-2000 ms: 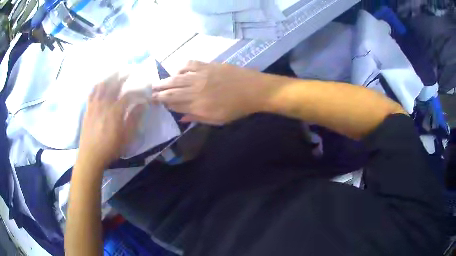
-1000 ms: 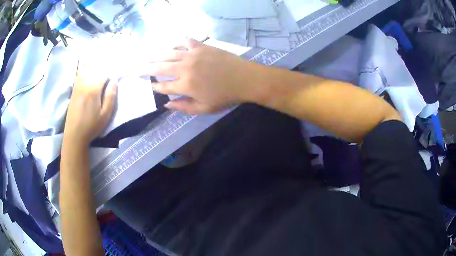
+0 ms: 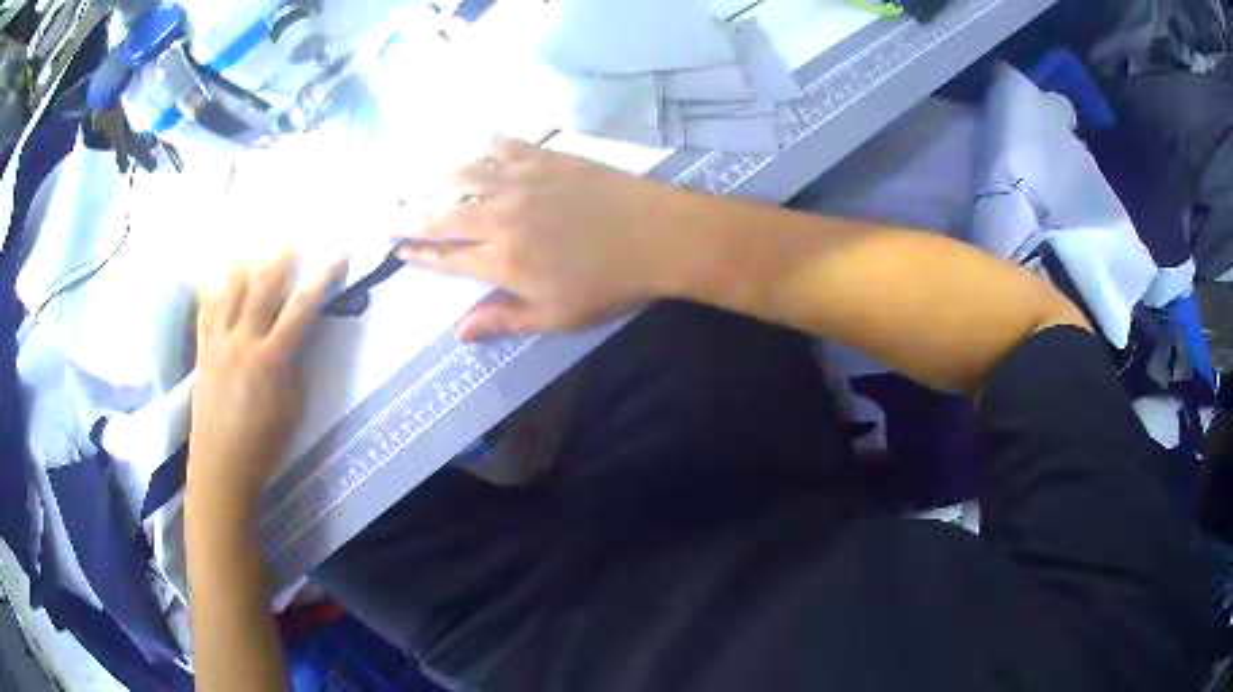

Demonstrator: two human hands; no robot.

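A pale garment panel (image 3: pixel 102 270) drapes over the left of the machine table. A narrow navy strip (image 3: pixel 368 287) lies on the table between my two hands. My left hand (image 3: pixel 264 325) lies palm down on the pale cloth, fingers slightly spread. My right hand (image 3: pixel 541 237) is at the strip's right end, fingers bent over it; glare hides whether the fingertips pinch it. The needle area above my hands is washed out by bright glare.
A ruler-marked table edge (image 3: pixel 406 412) runs diagonally in front of me. Small pale cut pieces (image 3: pixel 717 102) overlap beyond my right forearm. A navy and white heap (image 3: pixel 1061 203) lies at right. Blue-and-metal machine parts (image 3: pixel 189 81) stand upper left.
The white piece with a navy edge between my hands is no longer seen there; a narrow navy strip shows instead. My left hand has moved slightly down and right.
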